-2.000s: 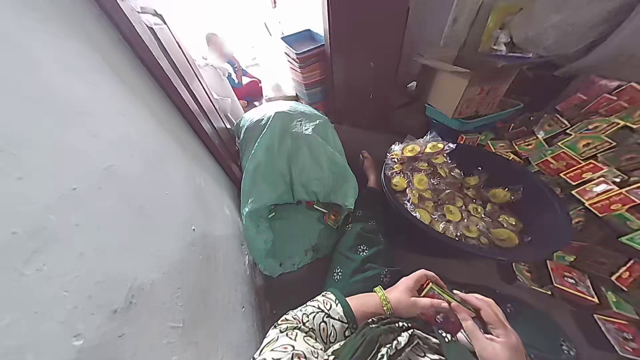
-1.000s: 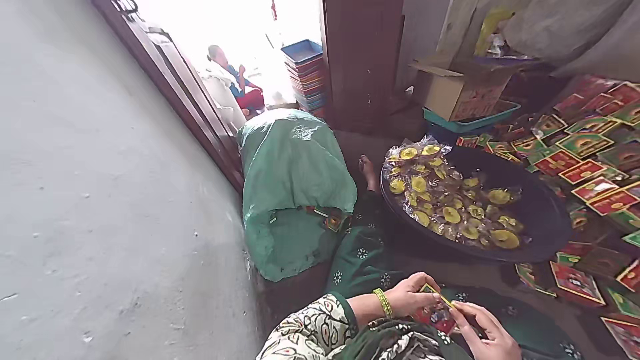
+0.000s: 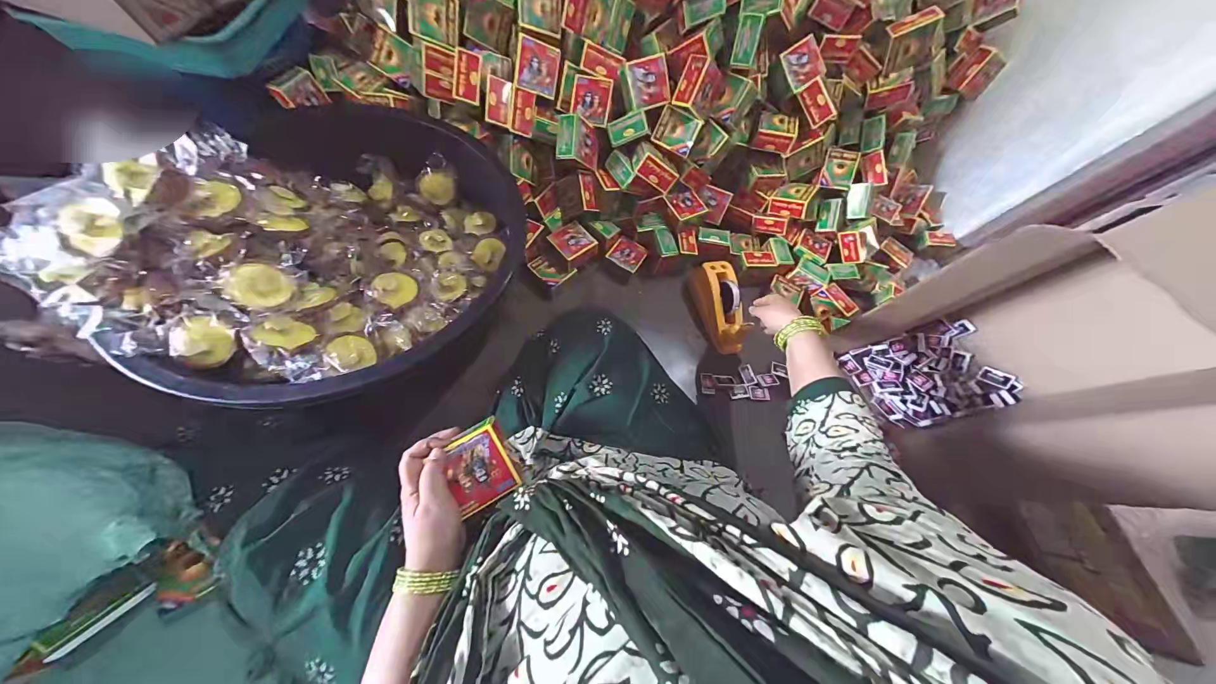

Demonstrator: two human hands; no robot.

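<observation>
My left hand [image 3: 432, 499] holds a small red printed cardboard box [image 3: 482, 467] with yellow edges, over my lap. Off to the right, my right hand [image 3: 776, 312] is at the cutting end of an orange tape dispenser [image 3: 711, 309] on the floor; its fingers are bent, and whether tape is between them cannot be told. Small dark printed pieces [image 3: 750, 382] lie on the floor just below the dispenser. A wide dark basin [image 3: 380, 380] at the left holds many yellow round items in clear wrappers [image 3: 258, 285].
A large heap of red and green printed boxes [image 3: 655, 166] covers the floor ahead. At the right, an open cardboard carton [image 3: 1073, 347] has a pile of small printed pieces [image 3: 917, 375] by it. A green plastic sack [image 3: 85, 484] lies at the lower left, and a teal tray [image 3: 209, 47] stands upper left.
The view has swung far to the right. My hands, together at the box before, are now apart: the left keeps a box, and the right has moved out to the tape dispenser.
</observation>
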